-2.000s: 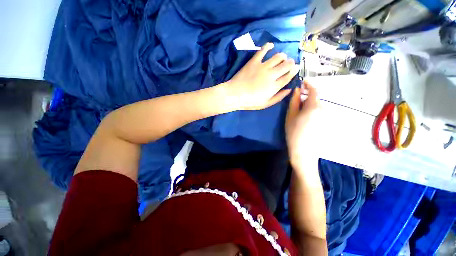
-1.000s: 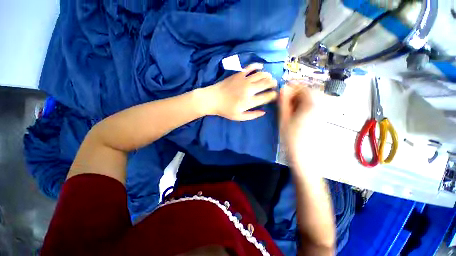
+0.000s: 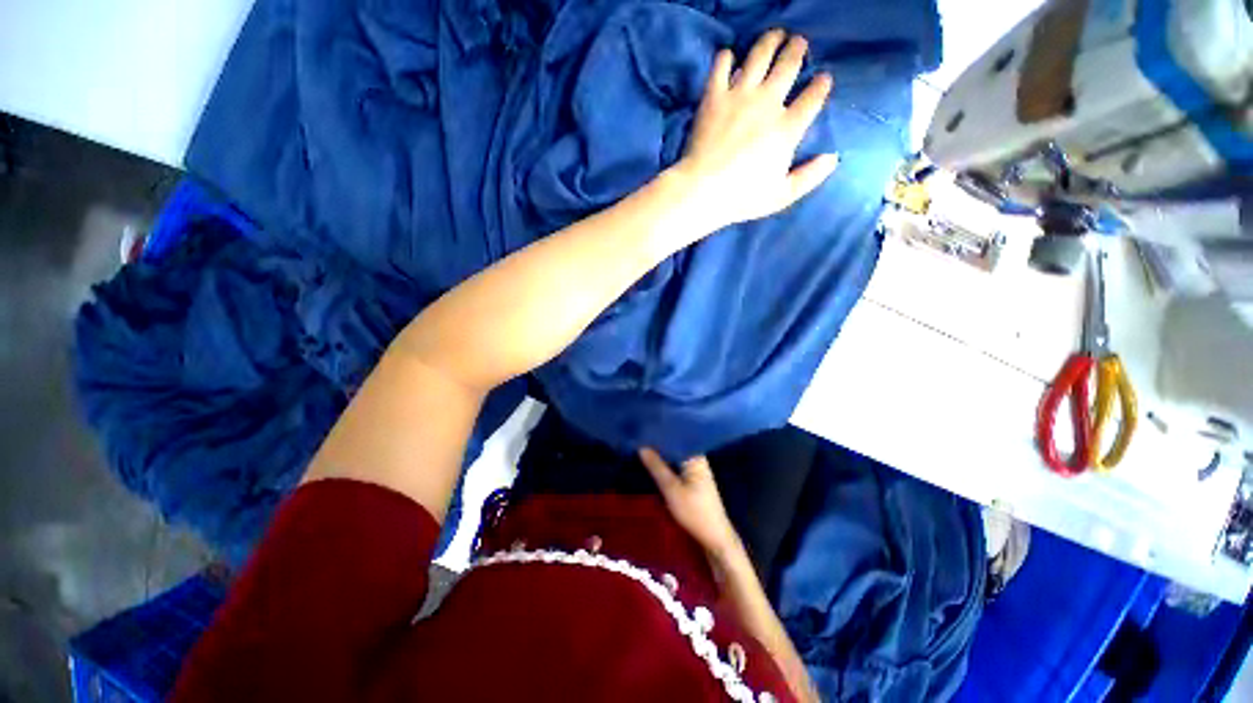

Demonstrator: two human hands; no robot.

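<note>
The blue garment piece (image 3: pixel 770 316) lies crumpled on the white table, its edge running beside the presser foot area (image 3: pixel 910 192). My left hand (image 3: pixel 756 131) lies on top of the cloth with its fingers spread, left of the sewing machine head (image 3: pixel 1099 110). My right hand (image 3: pixel 687 488) is at the cloth's lower edge, near my lap. Its fingertips touch or go under the cloth, partly hidden, so a grip cannot be made out. No label shows.
Scissors (image 3: pixel 1086 405) with red and yellow handles lie on the white table (image 3: pixel 921 385) right of the cloth. Heaped blue cloth lies below table level at left (image 3: pixel 206 371) and right (image 3: pixel 879 563). A blue crate (image 3: pixel 144 639) stands lower left.
My right hand has left the needle area and moved down to the cloth's lower edge. My left hand has moved up and flattened on the cloth. The cloth has shifted and the label is out of sight.
</note>
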